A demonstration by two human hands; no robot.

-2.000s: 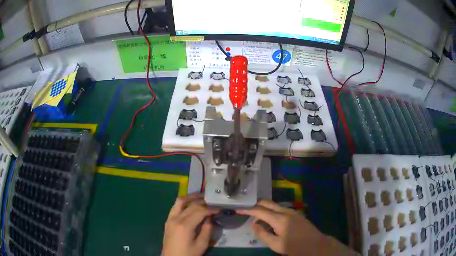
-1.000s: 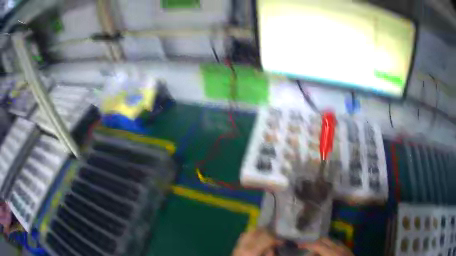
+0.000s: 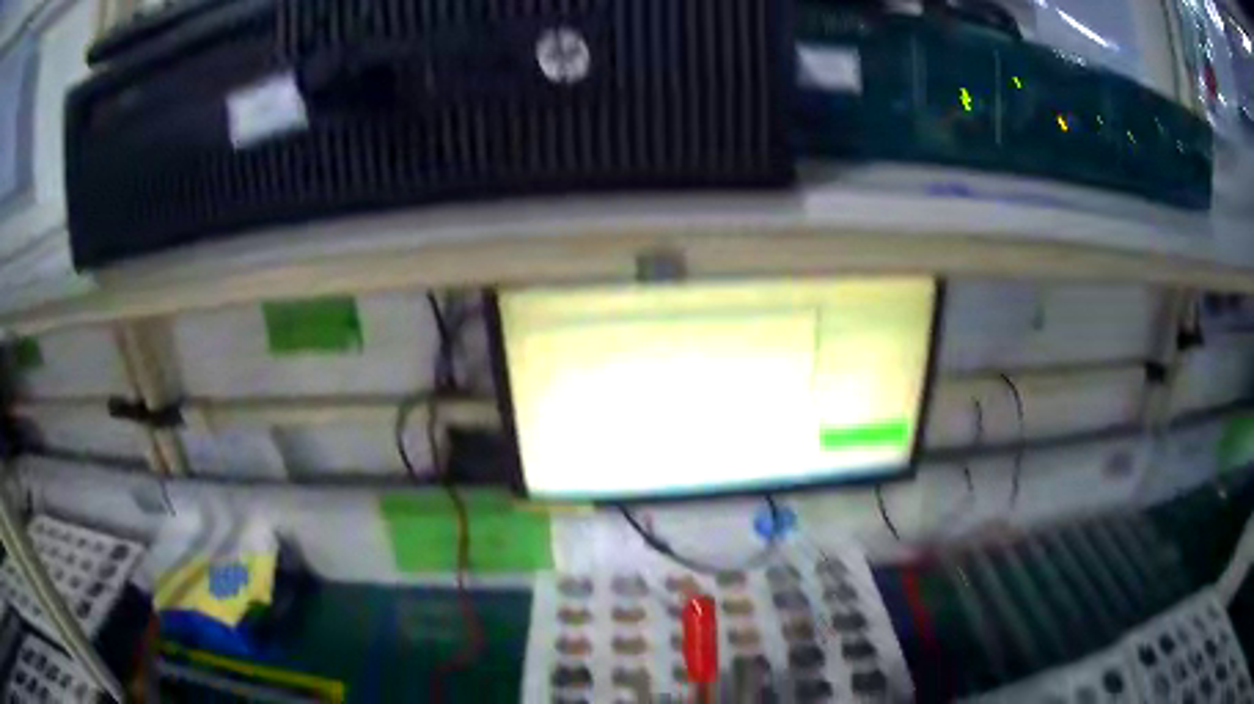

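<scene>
No hand shows; the view is tilted up and blurred. The red toggle clamp handle (image 3: 700,638) stands upright at the bottom centre, with the fixture below it cut off by the lower edge. Behind it lies the white foam tray (image 3: 543,622) with rows of dark units and tan cutouts. The monitor (image 3: 674,399) hangs behind, its pale screen showing a green block at lower right.
A black ribbed computer case (image 3: 413,138) and a dark green box (image 3: 1004,117) sit on the shelf (image 3: 413,255) above. A blue-and-yellow box (image 3: 220,591) is at left. Clear blister trays (image 3: 1073,578) and another foam tray (image 3: 1169,660) are at right. Red leads hang behind.
The view swung right-down in the picture, then tilted up: the shelf has come in at the top. Both hands and most of the fixture have dropped out below.
</scene>
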